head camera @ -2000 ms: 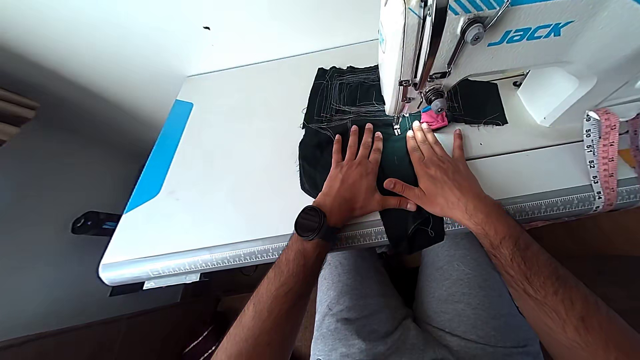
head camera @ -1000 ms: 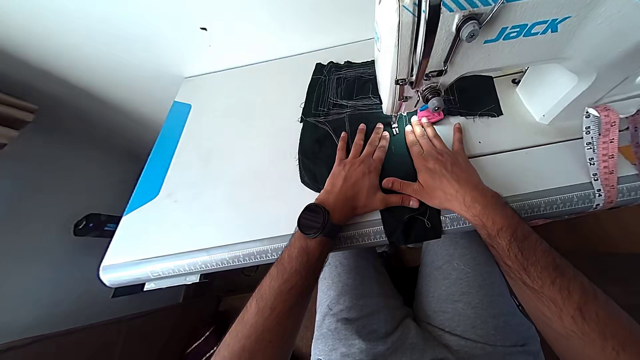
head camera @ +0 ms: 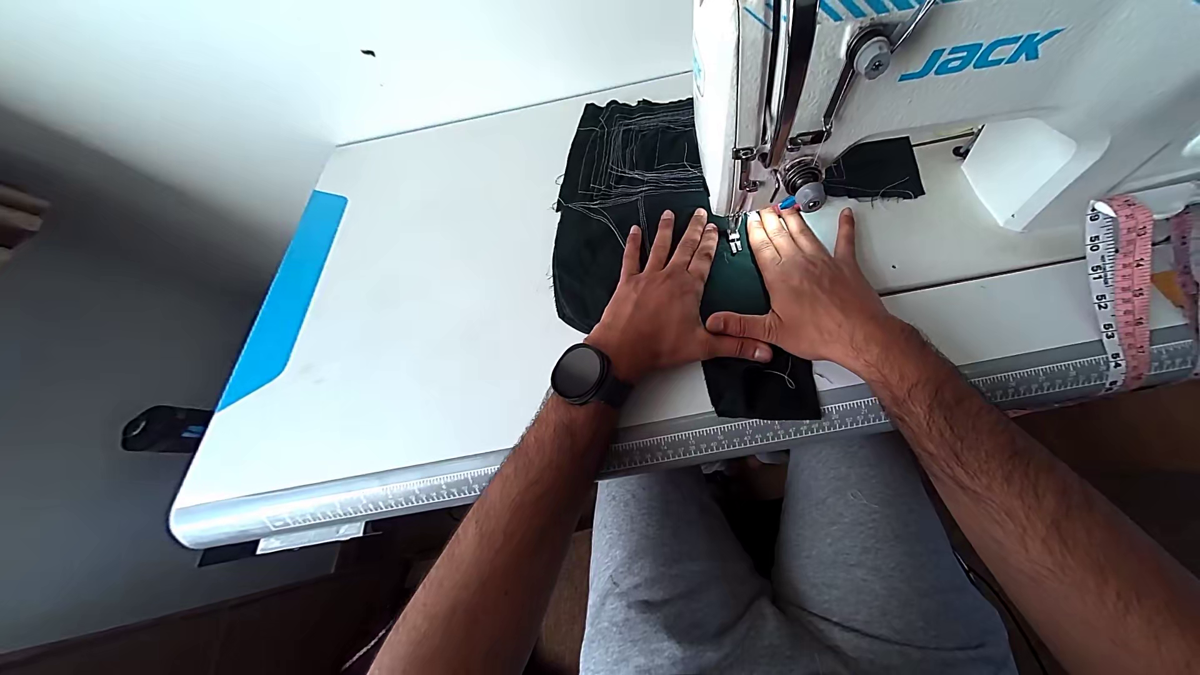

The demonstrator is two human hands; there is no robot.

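Note:
Dark green fabric (head camera: pixel 600 272) lies flat under the needle area of a white Jack sewing machine (head camera: pixel 947 112), its back part crossed by many pale stitch lines. My left hand (head camera: pixel 661 300) presses flat on it, left of the presser foot (head camera: pixel 734 236). On the right of the foot, my right hand (head camera: pixel 806 286) rests palm down with its fingertips close to the needle area. The two thumbs overlap or touch on the cloth. Neither hand grips anything. The fabric's front end hangs by the table edge, with a loose thread on it. The needle tip is too small to make out.
A dark fabric piece (head camera: pixel 877 169) lies behind the machine's thread tension knob. At the right, a pink and white measuring tape (head camera: pixel 1120 291) hangs over the table edge. A printed ruler strip (head camera: pixel 750 436) runs along the front edge of the white table (head camera: pixel 422 328).
The fabric has shifted slightly away from me under the machine, its front end lying farther back. The pink item near the needle, plain in the earlier frames, is now mostly hidden.

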